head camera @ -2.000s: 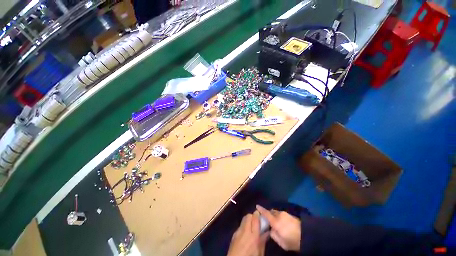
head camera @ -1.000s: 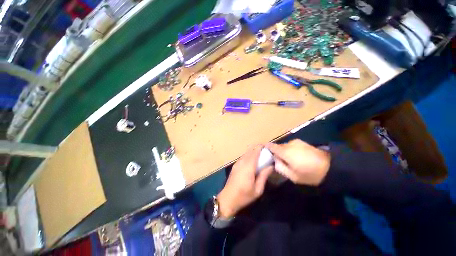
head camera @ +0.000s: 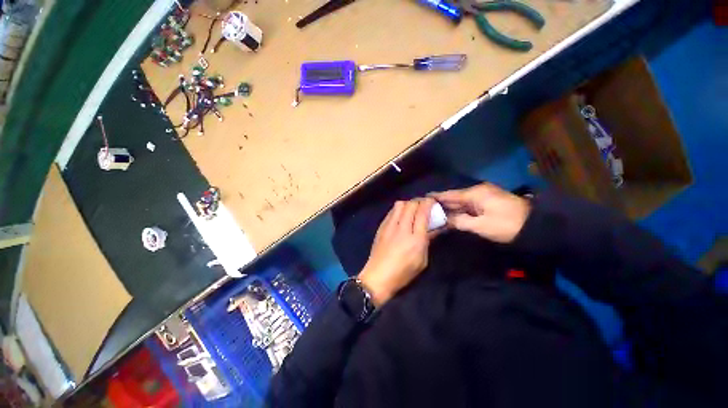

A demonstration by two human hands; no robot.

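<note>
A small white housing [head camera: 437, 216] shows between my two hands, over my lap beside the bench edge. My left hand [head camera: 401, 243] is closed around it from the left, with a dark band at the wrist. My right hand [head camera: 488, 212] has its fingers on the housing's right side. Most of the housing is hidden by my fingers, and I cannot tell whether it is open or closed.
On the cardboard sheet [head camera: 319, 143] lie a purple battery pack [head camera: 328, 78], a clear-handled screwdriver [head camera: 440, 62], green-handled pliers [head camera: 511, 24], wired components [head camera: 203, 97] and a motor [head camera: 242, 32]. A white ring part [head camera: 153, 238] is on the dark surface. Blue crates and a cardboard box [head camera: 654, 119] stand below.
The view has swung down and closer, so the heap of boards and the clear tray have left the picture. Both hands still hold the white housing, with the right fingers slightly shifted.
</note>
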